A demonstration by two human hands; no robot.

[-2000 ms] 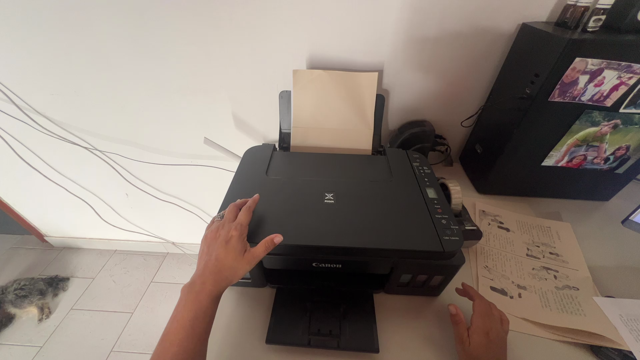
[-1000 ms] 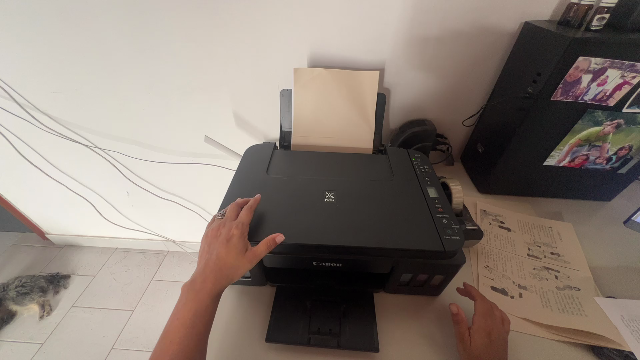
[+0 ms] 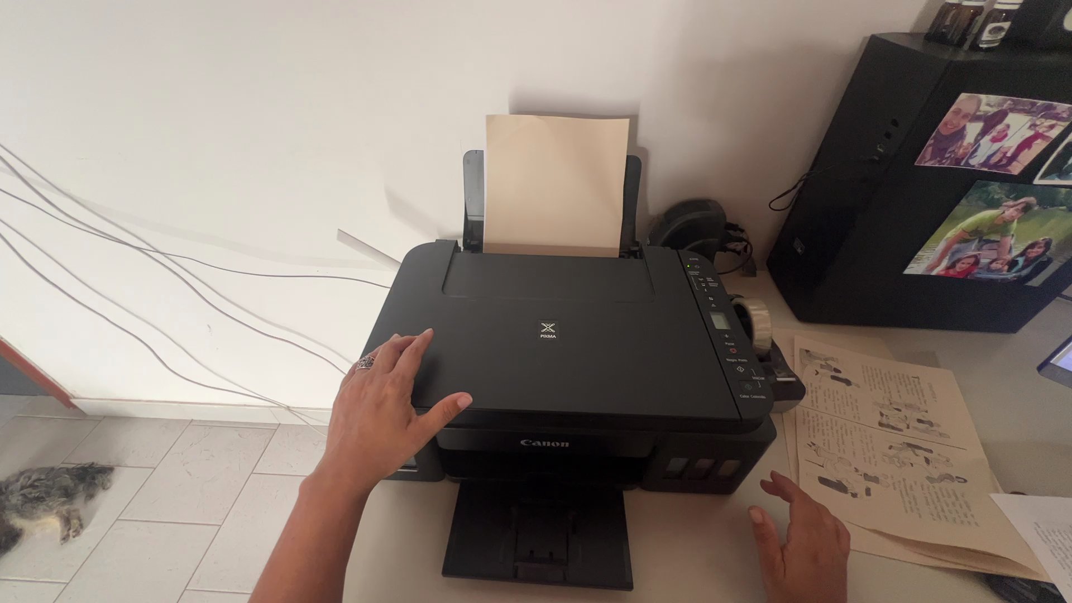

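Note:
A black Canon inkjet printer (image 3: 548, 335) stands on a light desk with its scanner lid closed. Blank tan paper (image 3: 555, 184) rises from the rear feed, and the front output tray (image 3: 536, 536) is folded out with no sheet on it. My left hand (image 3: 389, 410), a ring on one finger, lies on the left front part of the lid, fingers apart, gripping nothing. Near the desk's front edge, right of the tray, my right hand (image 3: 796, 540) rests with thumb and fingers apart, holding nothing. The control panel (image 3: 720, 322) has a small display and a green light.
Printed, illustrated tan sheets (image 3: 888, 435) lie right of the printer. A tape roll (image 3: 754, 325) sits against its right side. A black computer case (image 3: 837, 226) with photos stands behind. Cables (image 3: 209, 268) run along the wall at left, and a furry animal (image 3: 54, 502) lies on the tiled floor.

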